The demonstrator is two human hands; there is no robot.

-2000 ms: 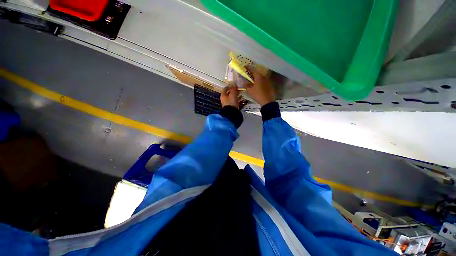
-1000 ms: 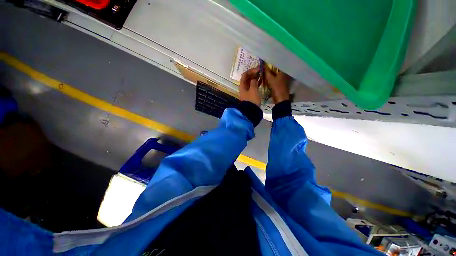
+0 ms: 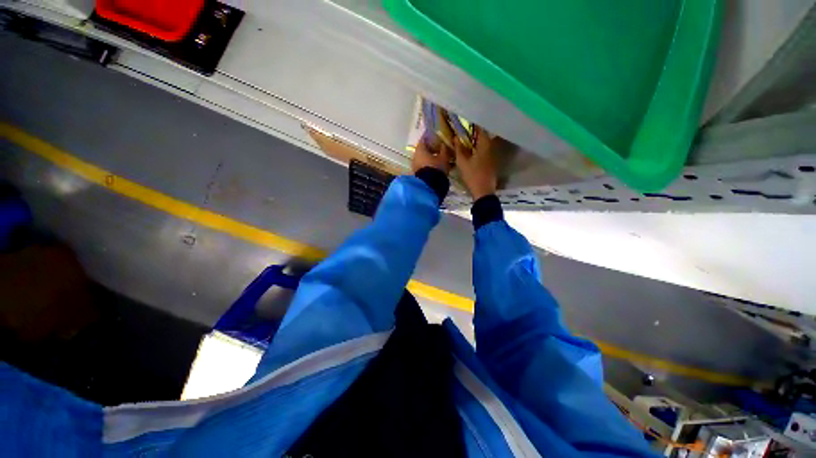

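A small bundle of white and yellow papers (image 3: 419, 123) is at my hands on the pale bench, below the green bin's edge. My left hand (image 3: 433, 157) is at the near left side of the bundle, its fingers on the papers. My right hand (image 3: 476, 161) is at the right side, fingers on a yellow-edged part of the bundle. The papers are small and blurred, so their print cannot be read. The fingertips are partly hidden among the papers.
A large green plastic bin (image 3: 573, 67) is at upper right above a perforated metal rail (image 3: 716, 186). A red tray (image 3: 157, 16) sits on a black device at upper left. A black gridded item (image 3: 369, 186) is at the bench edge. A blue-framed white stool (image 3: 222, 365) stands at lower left.
The yellow sheet lifted two seconds ago is lower, among the papers. Since one second ago both hands appear slightly left in view, and less of the white sheet shows.
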